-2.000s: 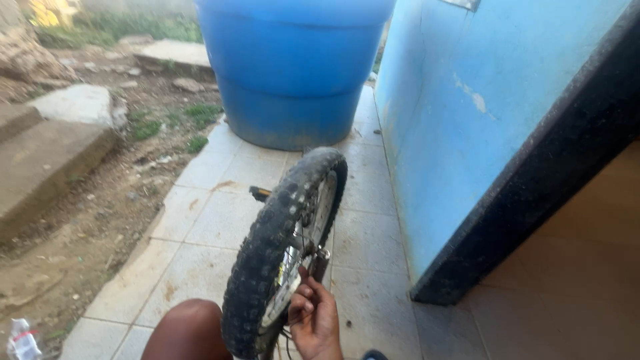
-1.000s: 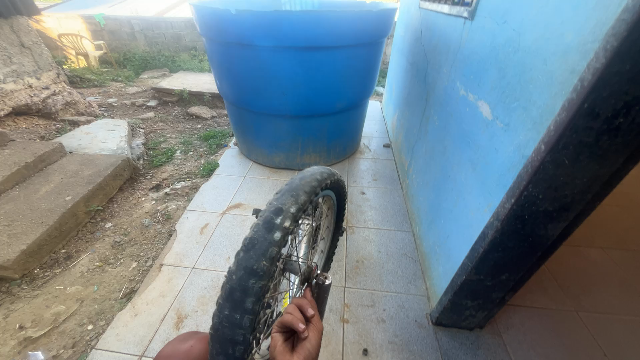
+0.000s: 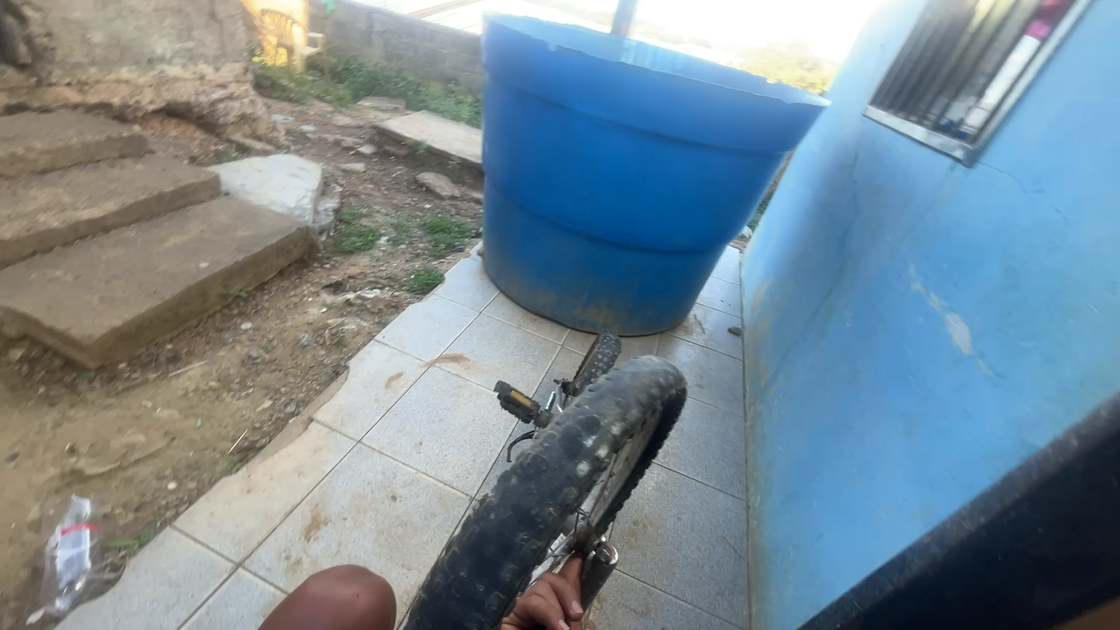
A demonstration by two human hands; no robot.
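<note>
A bicycle wheel with a worn, knobby black tyre [image 3: 560,472] stands upright at the lower middle. My right hand [image 3: 547,604] is at the wheel's hub on the right side, fingers curled and one fingertip against the parts near the axle. Beside that fingertip a metal cylinder [image 3: 598,570] sticks out at the hub. Whether the fingers grip anything is hidden. Beyond the tyre show a pedal [image 3: 518,402] with an orange reflector and a second, smaller-looking knobby tyre [image 3: 598,357]. My left hand is out of view.
A large blue plastic tank [image 3: 630,192] stands ahead on the tiled floor [image 3: 411,490]. A blue wall [image 3: 892,350] runs along the right. Left are concrete steps [image 3: 157,262], dirt ground and a clear plastic bag [image 3: 72,551]. A bare knee [image 3: 337,599] shows at the bottom.
The view has tilted and shifted. The pedal and the second tyre now show beyond the wheel. My right hand stays at the hub, lower in the picture.
</note>
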